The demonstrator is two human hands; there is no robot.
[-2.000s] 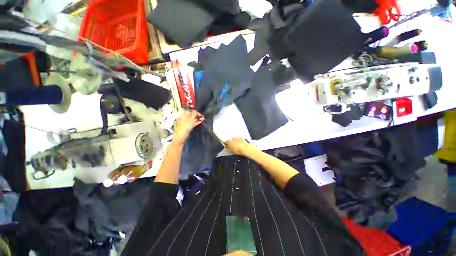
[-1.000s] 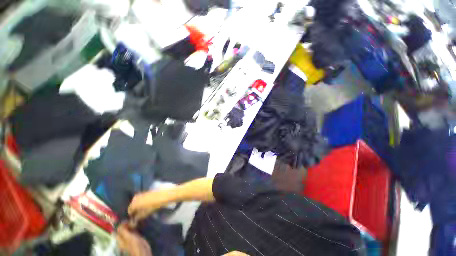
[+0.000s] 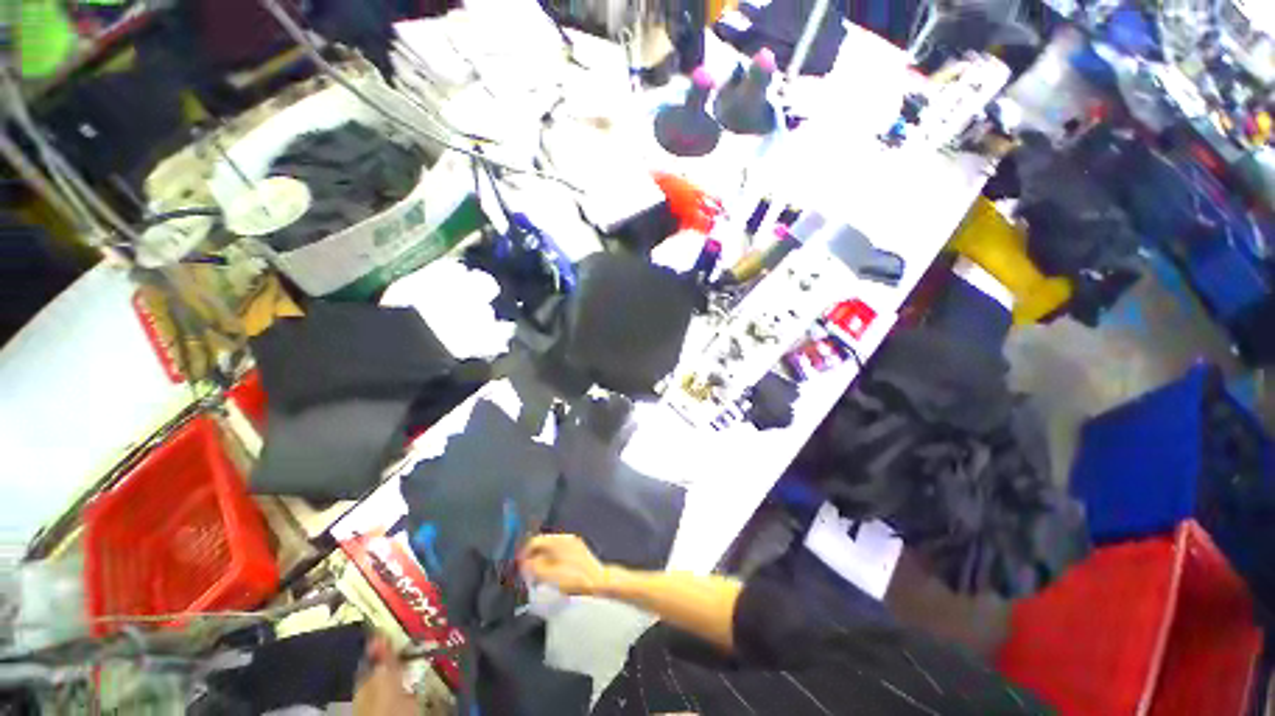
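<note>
Dark grey cut cloth pieces (image 3: 483, 483) with bright blue streaks lie on the white table beside the red lettered strip (image 3: 406, 595). My right hand (image 3: 562, 565) is at their lower edge, with fingers pinched on dark cloth. My left hand (image 3: 380, 683) is low in the picture, left of the cloth, blurred and partly cut off; its fingers and any hold cannot be made out. More dark cloth (image 3: 524, 671) hangs below my right hand.
The right sewing machine (image 3: 748, 329) lies along the table, with a red box (image 3: 850, 318) near it. A red basket (image 3: 182, 539) is at left, a white tub (image 3: 399, 231) behind. A red bin (image 3: 1105, 629) and blue bin (image 3: 1140, 455) stand at right.
The view has swung to the right and tilted, then shifted so more of the left and back shows. My hands are farther apart than one second ago, my left lower and blurred.
</note>
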